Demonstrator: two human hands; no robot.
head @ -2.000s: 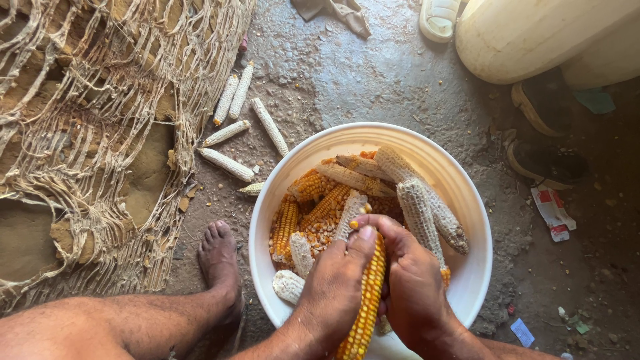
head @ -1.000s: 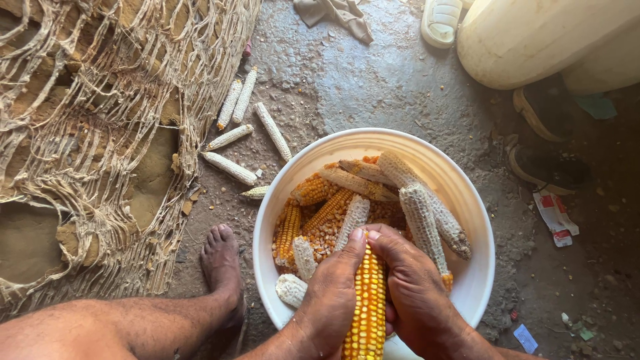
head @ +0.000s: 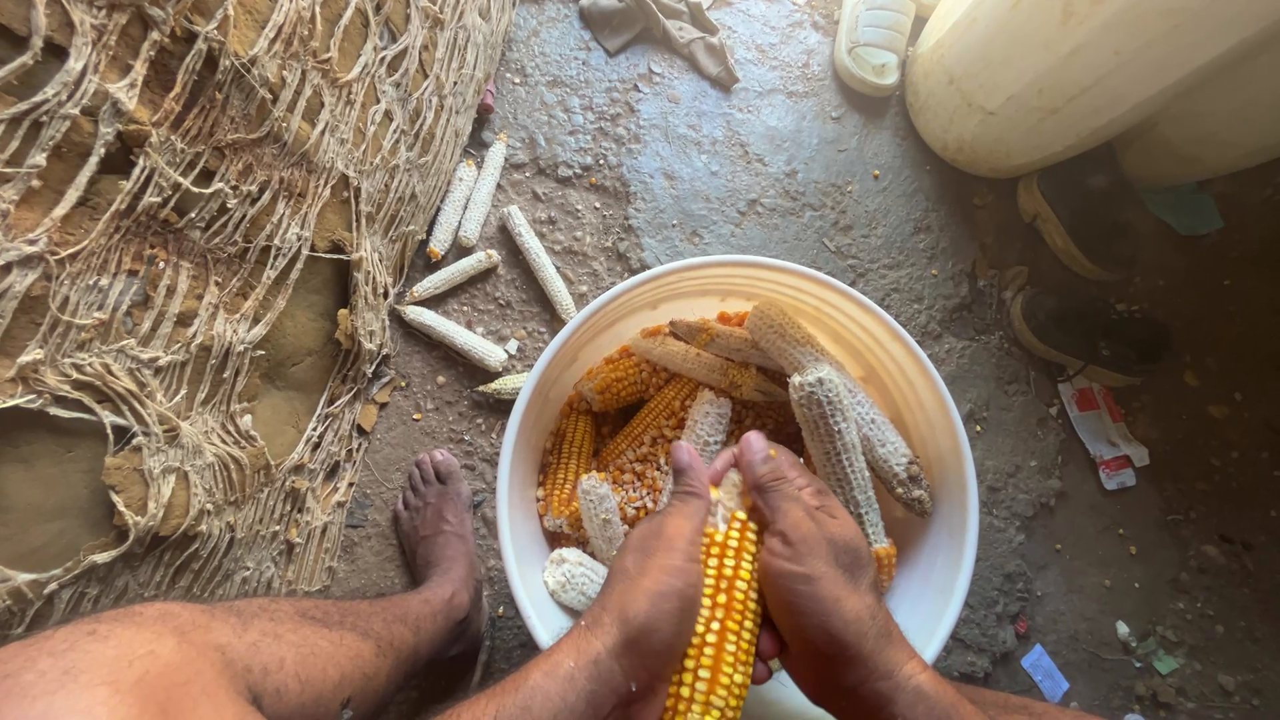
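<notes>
My left hand (head: 655, 565) and my right hand (head: 815, 565) grip a yellow ear of corn (head: 722, 610) between them, over the near part of a white plastic bucket (head: 735, 264). Both thumbs are at the ear's upper tip, where a pale patch of cob is bare of kernels. Inside the bucket, loose kernels (head: 640, 465) lie among ears with kernels (head: 572, 450) and several stripped cobs (head: 830, 430). The fingers beneath the ear are mostly hidden.
Several bare cobs (head: 540, 262) lie on the floor left of the bucket, beside a frayed fibre mesh (head: 220, 250). My bare foot (head: 437, 520) is nearby. Large pale containers (head: 1060, 80), a light shoe (head: 875, 45), dark footwear (head: 1085, 330) and a torn wrapper (head: 1103, 432) are at right.
The tip of the held ear now shows a bare pale patch between my thumbs, where one second ago the thumbs were together above yellow kernels. Both hands have stayed on the ear.
</notes>
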